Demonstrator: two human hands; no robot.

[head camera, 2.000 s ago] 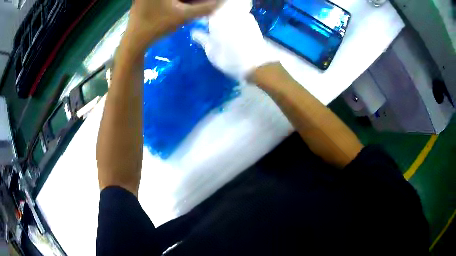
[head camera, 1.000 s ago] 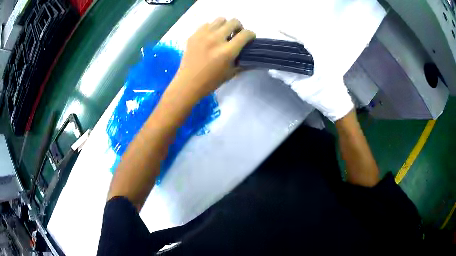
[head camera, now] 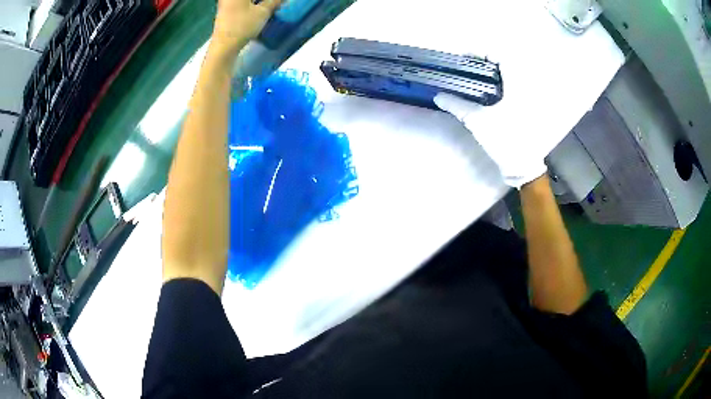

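Note:
My gloved right hand (head camera: 499,132) holds a stack of several dark phone units (head camera: 413,74) by its right end, over the white bench (head camera: 405,148). The stack is seen mostly edge-on. My bare left hand (head camera: 243,22) is at the top edge, partly cut off, and holds one phone unit with a bluish face (head camera: 295,11) over the belt side of the bench. The far end of that unit is out of the picture. A crumpled pile of blue film (head camera: 292,171) lies on the bench between my arms, partly behind my left forearm.
The green belt (head camera: 144,144) runs along the left. Dark open fixtures (head camera: 105,204) stand at its near part. A ribbed black tray (head camera: 78,70) with a red edge is at the far left. Grey machine housing (head camera: 643,175) is at the right. A metal piece (head camera: 575,12) sits at the upper right.
My left hand has left the stack and moved up and left, now with a single unit. My right hand still holds the stack. Earlier, units lay at the upper right of the bench.

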